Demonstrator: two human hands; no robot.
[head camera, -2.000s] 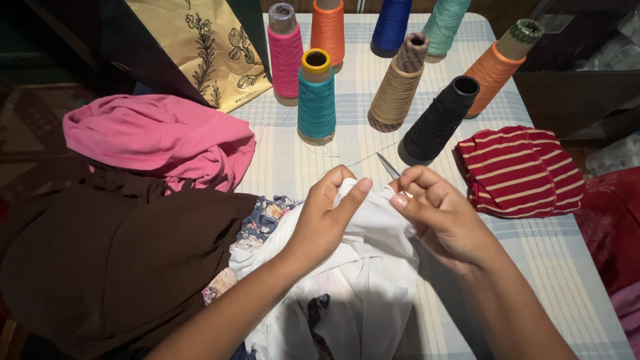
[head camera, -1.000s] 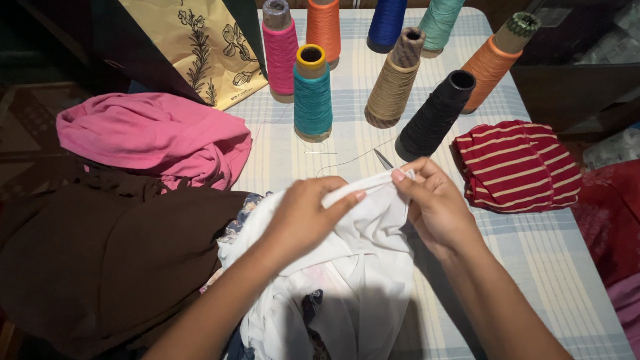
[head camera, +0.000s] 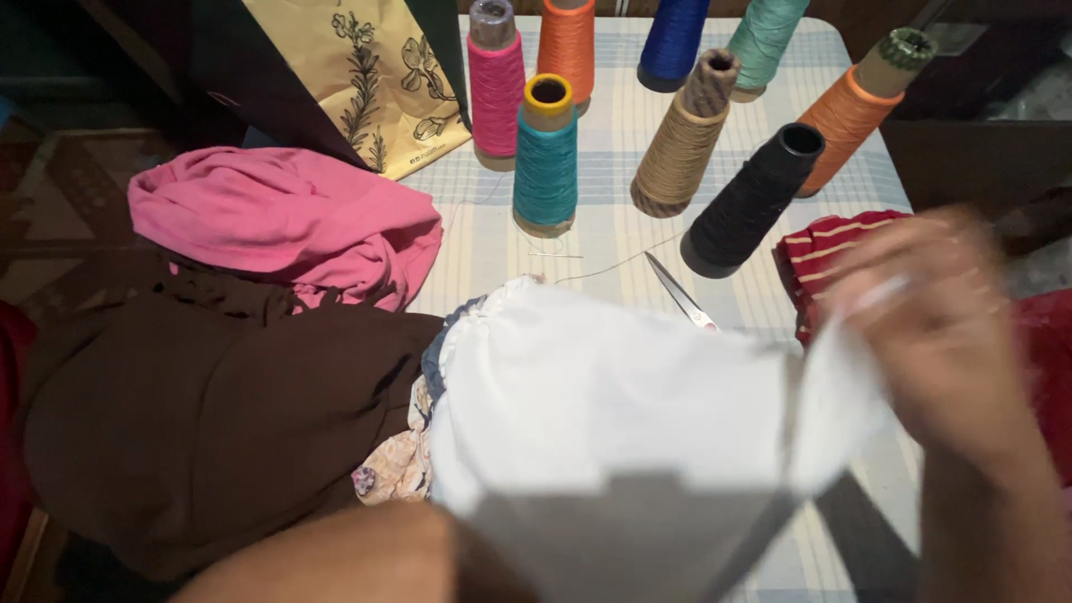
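Note:
My right hand (head camera: 921, 327), blurred by motion, is raised at the right and grips an edge of the white cloth (head camera: 611, 394), pulled taut across the table. Only a blurred forearm shows at the lower left; my left hand itself is out of sight. A pair of scissors (head camera: 680, 291) lies just beyond the cloth with the blades showing and the handles covered. A needle (head camera: 555, 255) rests near the teal thread cone (head camera: 545, 167). Dark thread (head camera: 615, 266) runs from the cloth toward the black thread cone (head camera: 749, 203).
Several other thread cones, among them a tan one (head camera: 682, 138), stand at the back. Pink fabric (head camera: 285, 218), brown fabric (head camera: 209, 419) and floral fabric (head camera: 398, 461) lie at the left, below a paper bag (head camera: 377, 84). Red striped fabric (head camera: 825, 251) is behind my right hand.
My right hand has moved right and up with the cloth's edge, spreading the bunched cloth wide. My left hand has left the cloth's top edge and dropped out of view.

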